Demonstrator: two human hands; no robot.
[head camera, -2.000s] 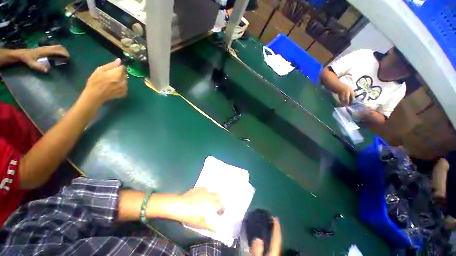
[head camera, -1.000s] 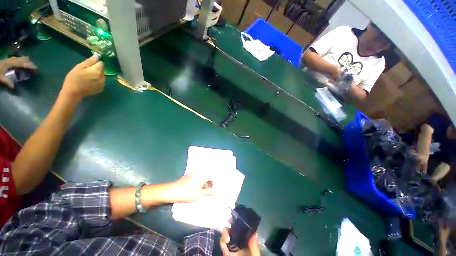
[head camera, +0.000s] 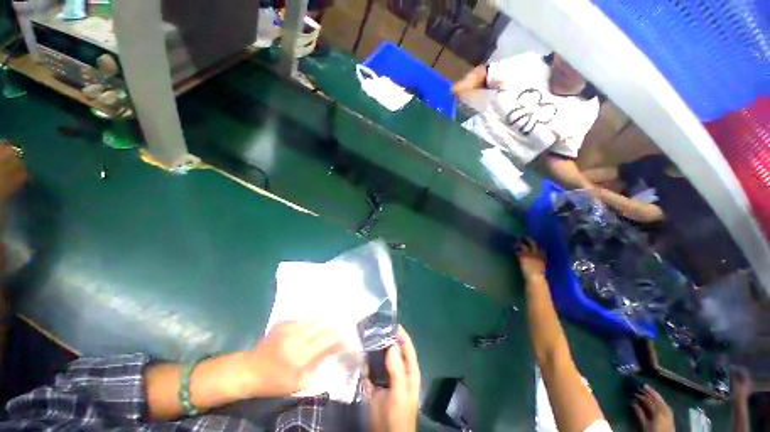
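A stack of white plastic bags (head camera: 291, 291) lies on the green bench in front of me. My left hand (head camera: 306, 359) is on the lower part of the stack, fingers blurred; it seems to touch a bag's edge. One clear bag (head camera: 371, 274) stands raised and open off the stack's right side. My right hand (head camera: 398, 384) holds a black power adapter (head camera: 379, 366) at the mouth of this bag, with a dark part showing through the film. Another black adapter (head camera: 456, 403) lies on the bench right of my right hand.
A blue crate (head camera: 553, 253) heaped with bagged adapters (head camera: 620, 270) is at right; another person's arm (head camera: 549, 329) reaches to its near side. A worker in a white shirt (head camera: 540, 110) is opposite. Black cords (head camera: 370, 213) lie mid-bench. A white post (head camera: 150, 93) and grey instrument (head camera: 76, 55) are at left.
A clear bag has been raised from the stack, and my right hand has brought the adapter to it. An arm has reached in toward the blue crate. The left neighbour's hands have mostly left view.
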